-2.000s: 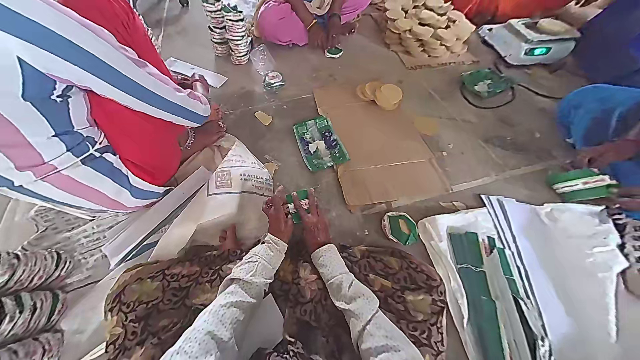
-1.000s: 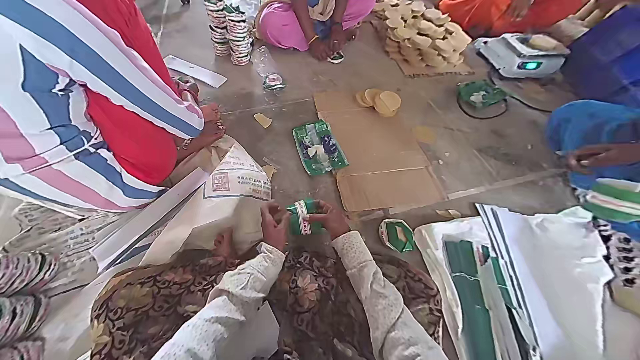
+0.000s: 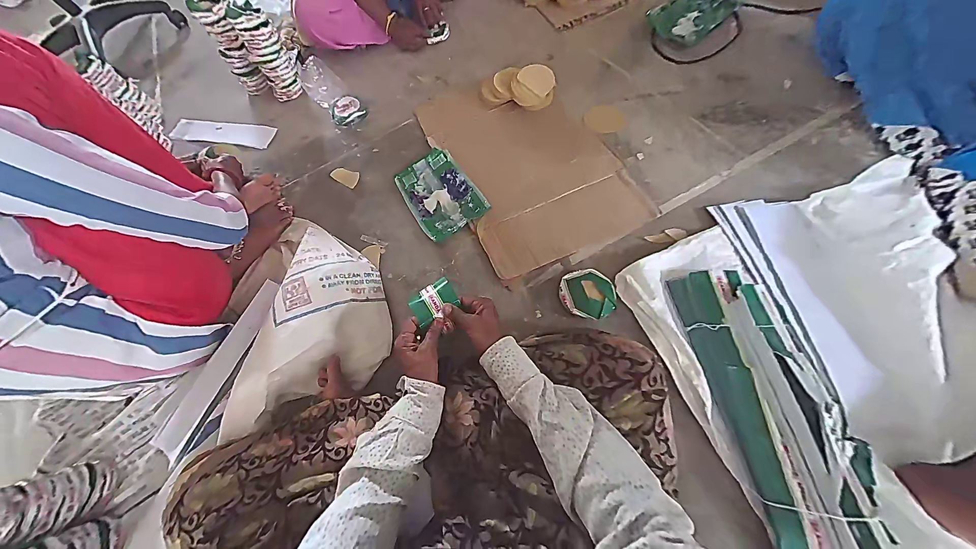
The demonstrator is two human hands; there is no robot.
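Note:
Between both hands, above my lap, is a green paper piece with a white printed band [image 3: 433, 302]. My left hand [image 3: 419, 352] grips its lower left part, and my right hand [image 3: 476, 323] has its fingers on the right edge. Just beyond lies a green tray [image 3: 441, 195] with white and dark purple matter in it. To the right of my hands a green six-sided paper ring [image 3: 588, 294] rests on the floor with a tan piece inside. Green printed paper strips [image 3: 713, 381], tied with string, lie on a white sheet at the right.
A flattened cardboard sheet [image 3: 549, 183] lies ahead, with tan discs [image 3: 526, 85] at its far edge. A printed white sack [image 3: 320, 320] stands left of my hands. People sit at the left, far side and right. Stacked round items [image 3: 263, 53] stand at the far left.
The green piece is turned differently between my hands, with its band now slanting. The view has shifted, so the pale appliance at the far right is out of sight.

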